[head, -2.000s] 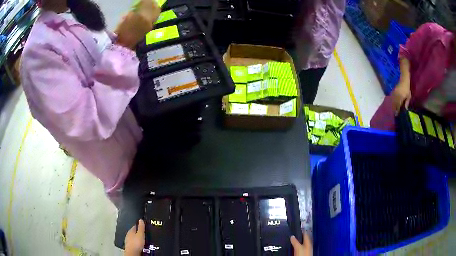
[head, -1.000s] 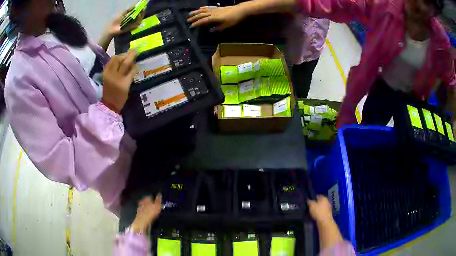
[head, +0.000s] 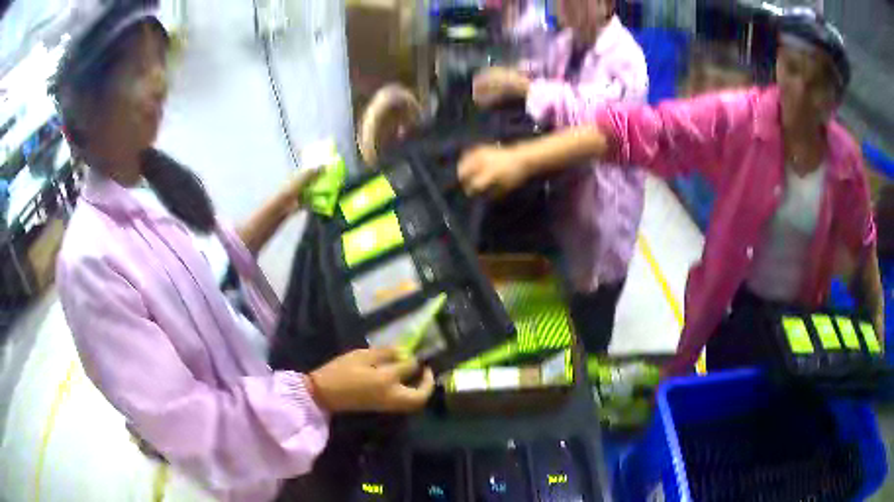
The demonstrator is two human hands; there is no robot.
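Note:
A black phone tray (head: 456, 459) lies on the near part of the dark bench, cut off by the bottom edge. Phones (head: 497, 480) stand in a row in its pockets, face up, some with small lit yellow-green or bluish logos. Neither of my hands is in view. Beyond it, a second phone tray (head: 480, 284) lies tilted, with green pieces (head: 372, 238) on two phone backs and paler backs nearer. Another person's hand (head: 377, 380) holds a green piece over the nearest phone back.
A brown carton (head: 510, 400) of green pieces sits behind the near tray, partly covered by the second tray. A blue crate (head: 642, 431) stands at right. A person in a darker pink overshirt (head: 725, 137) reaches across and holds a tray with green pieces (head: 833, 358). Other people stand left and behind.
The view has tilted up, so the near tray sits lower and my hands have left the picture. The person at left has brought a green piece over the nearest phone back.

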